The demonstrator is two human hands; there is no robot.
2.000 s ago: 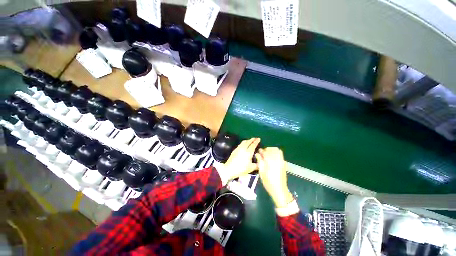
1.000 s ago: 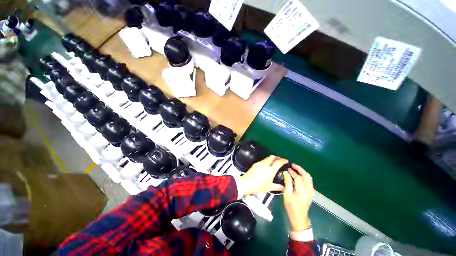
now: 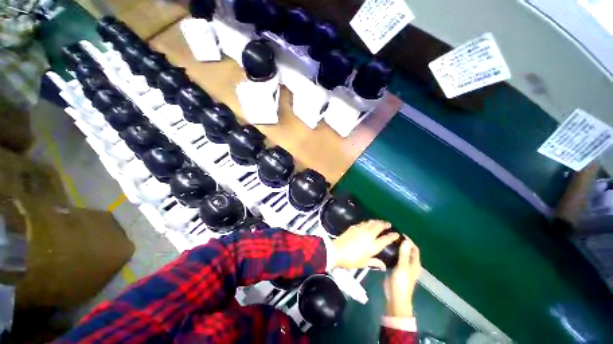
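White camera units with glossy black ball heads stand in two close rows running from upper left to lower centre. My left hand (image 3: 363,246) and my right hand (image 3: 402,272) are both on the black ball (image 3: 390,251) of the last unit in the back row, fingers around it from either side. Its white body (image 3: 351,283) shows below my left hand. The neighbouring black ball (image 3: 340,215) is just up and left of my hands. Another black ball (image 3: 321,300) is at the near end of the front row, below my left sleeve. Any small piece between my fingers is hidden.
More white units with black balls (image 3: 259,91) stand on brown board (image 3: 322,149) behind the rows. Green mat (image 3: 464,201) lies to the right. Paper notes (image 3: 470,65) hang from the overhead shelf edge. Cartons (image 3: 67,252) are on the floor at left.
The view has turned, so the rows look steeper and the gridded sheet at lower right is out of view. My hands have moved onto the black ball and stay around it.
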